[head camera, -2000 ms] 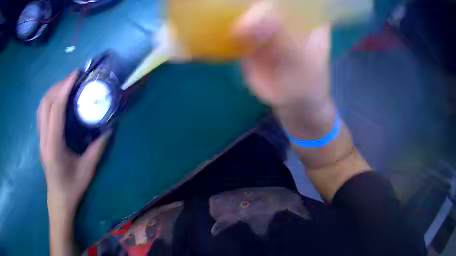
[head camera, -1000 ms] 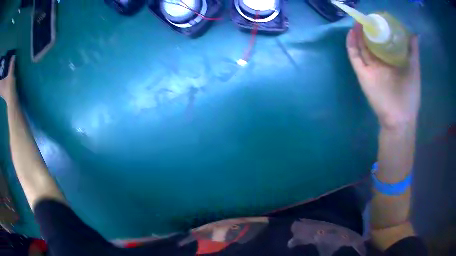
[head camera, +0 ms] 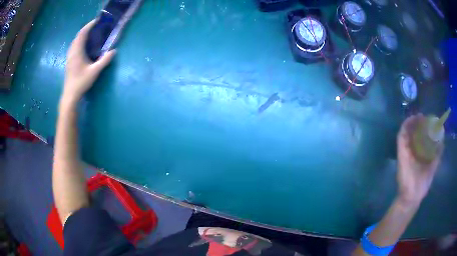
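My left hand (head camera: pixel 82 67) is at the upper left, its fingers and thumb around the near end of a dark piece (head camera: pixel 102 32). A dark flat shape with a light edge lies against or beside it; I cannot tell if they are one thing. My right hand (head camera: pixel 415 167) is at the right, closed around the pale-yellow glue bottle (head camera: pixel 426 142). The bottle's cone nozzle (head camera: pixel 444 117) points up and right, away from the speakers. Two speaker units in black housings (head camera: pixel 309 34), (head camera: pixel 359 67) lie at the upper right with thin red wires and a white connector (head camera: pixel 337 98).
More speaker units (head camera: pixel 408 87) stand in rows behind at the upper right. A blue bin (head camera: pixel 452 75) is at the right rim. A brown strip (head camera: pixel 17 45) lies at the far left. The green tabletop (head camera: pixel 200 150) ends at a curved front edge, with a red frame (head camera: pixel 125 205) below it.
The view has shifted, showing more speakers at the right. My left hand and its dark piece now show more fully. The bottle, still held, has moved lower in view, its nozzle now pointing right.
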